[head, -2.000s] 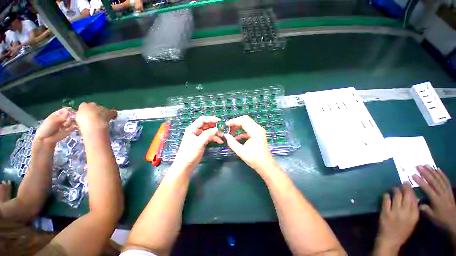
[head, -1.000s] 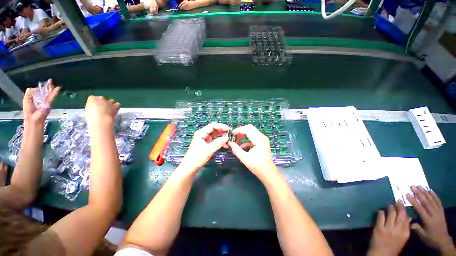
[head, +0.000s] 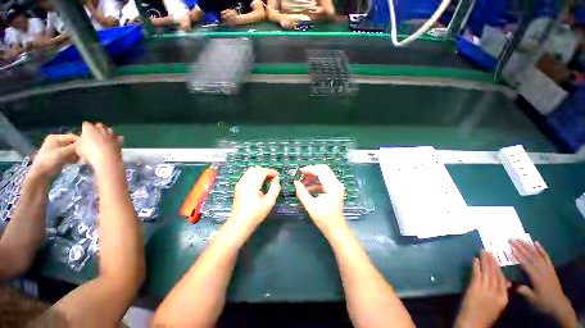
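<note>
A clear blister tray (head: 349, 192) with rows of pockets holding small dark and green parts lies on the green bench before me. My left hand (head: 255, 195) is above its middle, thumb and fingertips curled together; whether a part is between them is too small to tell. My right hand (head: 322, 195) is just right of it, over the tray, fingertips pinching a small dark piece, seemingly a small circuit board (head: 297, 174), mostly hidden. The hands are slightly apart. A red-orange hand tool (head: 199, 194) lies at the tray's left edge.
At left, a neighbour's arms reach over a heap of small plastic bags (head: 151, 186). At right are a stack of printed sheets (head: 420, 192), a white block of leaflets (head: 523, 170) and another person's hands on a paper (head: 500, 227). Across the belt stand stacked trays (head: 223, 64) and a filled tray (head: 330, 72).
My hands were together at the small part and are now slightly apart. The left neighbour's raised hand has come back to the other one. The camera view has shifted a little.
</note>
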